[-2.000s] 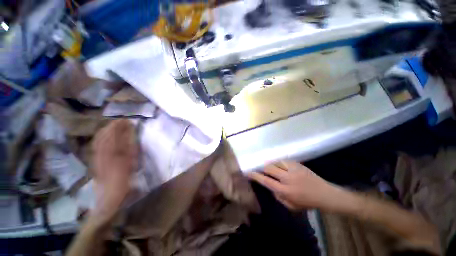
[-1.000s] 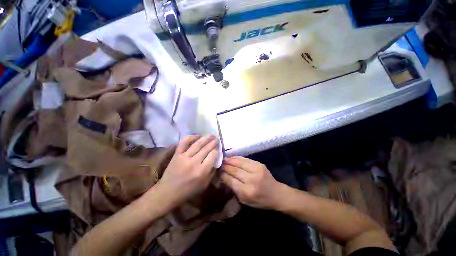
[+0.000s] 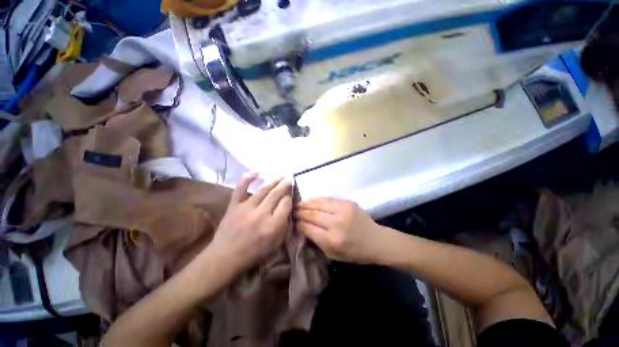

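Observation:
Brown shell fabric (image 3: pixel 170 210) lies left of the needle and hangs over the table's front edge. Pale lining (image 3: pixel 197 135) shows beside and under it. My left hand (image 3: pixel 254 213) presses on the cloth just in front of the needle area, fingers on the seam edge. My right hand (image 3: pixel 336 227) pinches the same edge from the right, fingertips near those of my left hand. The seam edge (image 3: pixel 294 196) is mostly hidden by the fingers. The presser foot and needle (image 3: pixel 296 125) are above, washed out by the lamp glare.
The white sewing machine head (image 3: pixel 380 61) with blue stripe spans the top. Its bed (image 3: pixel 434 156) runs right. A dark control panel (image 3: pixel 543 27) is top right. Brown bundled pieces (image 3: pixel 584 251) lie lower right. Cables and a yellow item (image 3: pixel 71 44) are at upper left.
Two seconds ago my hands were apart; both came to the seam edge by one second ago and remain there. Now the cloth edge sits closer to the needle, and the brown heap has shifted left.

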